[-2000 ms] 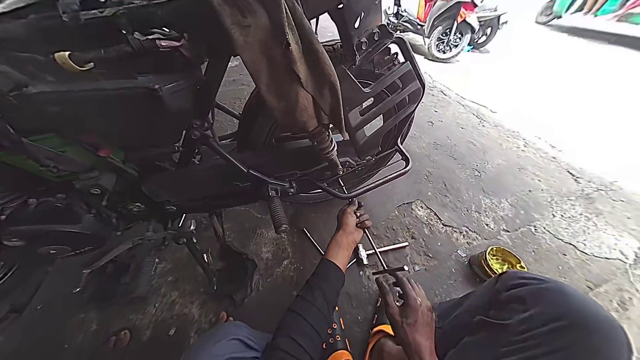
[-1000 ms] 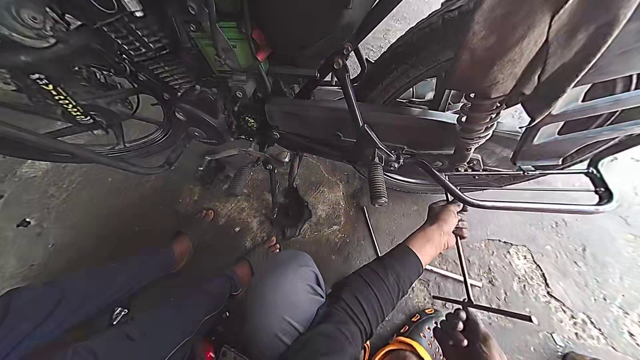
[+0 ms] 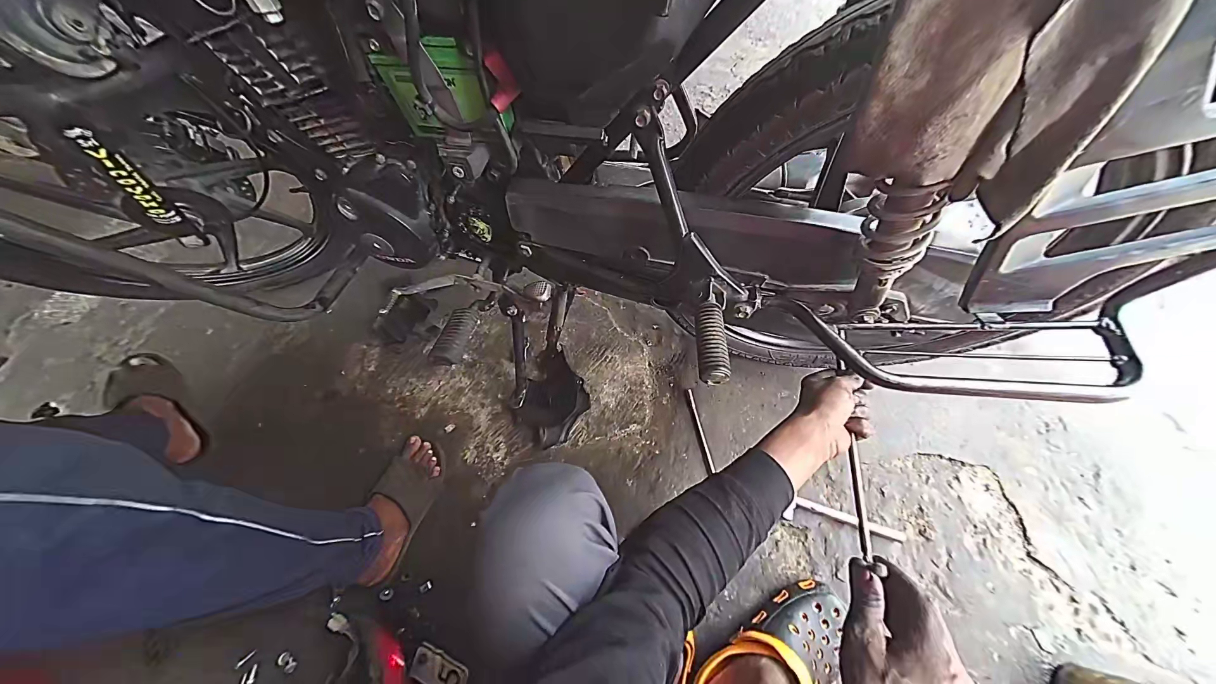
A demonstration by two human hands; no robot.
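My left hand (image 3: 834, 410) is closed around the upper shaft of a metal T-handle wrench (image 3: 860, 494), just below the tubular side guard (image 3: 988, 385) of a motorcycle. The top end of the wrench points up past the guard, toward the lower end of the rear shock absorber (image 3: 895, 237); its tip is hidden. At the bottom end, my right hand (image 3: 898, 622) grips the wrench, with the crossbar hidden by the fingers. A brown cloth (image 3: 950, 95) hangs over the shock absorber. The rear wheel (image 3: 788, 104) stands behind the swingarm.
Another metal T-handled tool (image 3: 850, 520) lies on the concrete floor beneath my left forearm. Another person's sandalled foot (image 3: 408, 484) is at the left, near scattered small metal parts (image 3: 285, 660). The rider's footpeg (image 3: 456, 334) and a rear footpeg (image 3: 712, 342) stick out from the motorcycle.
The view has swung left and closer to the motorcycle. The wrench's crossbar, which showed across my right hand, is now hidden by it. My left hand remains on the shaft.
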